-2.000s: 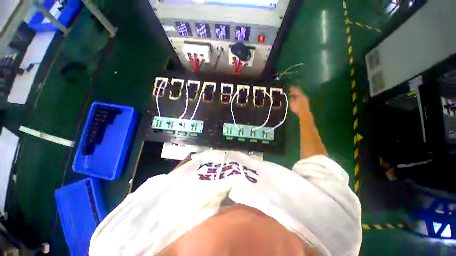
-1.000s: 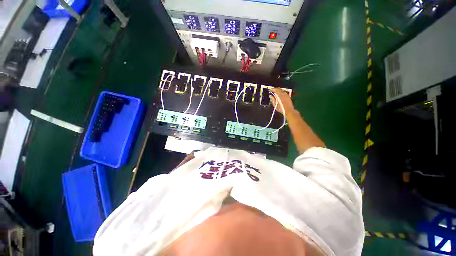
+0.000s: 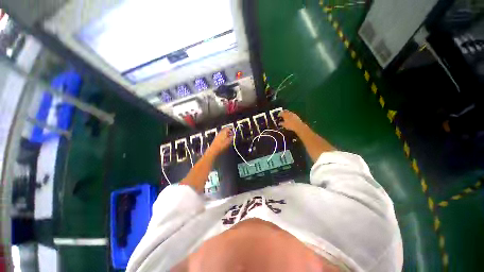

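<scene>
The black test fixture (image 3: 223,159) lies in front of me with a row of pale-framed sockets (image 3: 244,129) along its far side. My right hand (image 3: 290,121) is at the rightmost socket; its fingertips cover part of it. My left hand (image 3: 222,139) reaches over the fixture to a socket near the middle of the row. Whether either hand grips a unit is too small and blurred to tell. White cables (image 3: 276,139) loop between the sockets and the right port panel (image 3: 265,164). The left port panel (image 3: 212,182) is partly hidden by my left forearm.
A grey test cabinet (image 3: 154,101) with a bright screen (image 3: 170,32), blue-lit meters and red wires stands behind the fixture. A blue tray (image 3: 139,226) holding black units is at the lower left. Yellow-black floor tape (image 3: 391,115) runs along the right.
My left hand has come into view and reached the middle sockets. My right hand has stayed around the right-end sockets. The view has turned, showing more of the cabinet's screen.
</scene>
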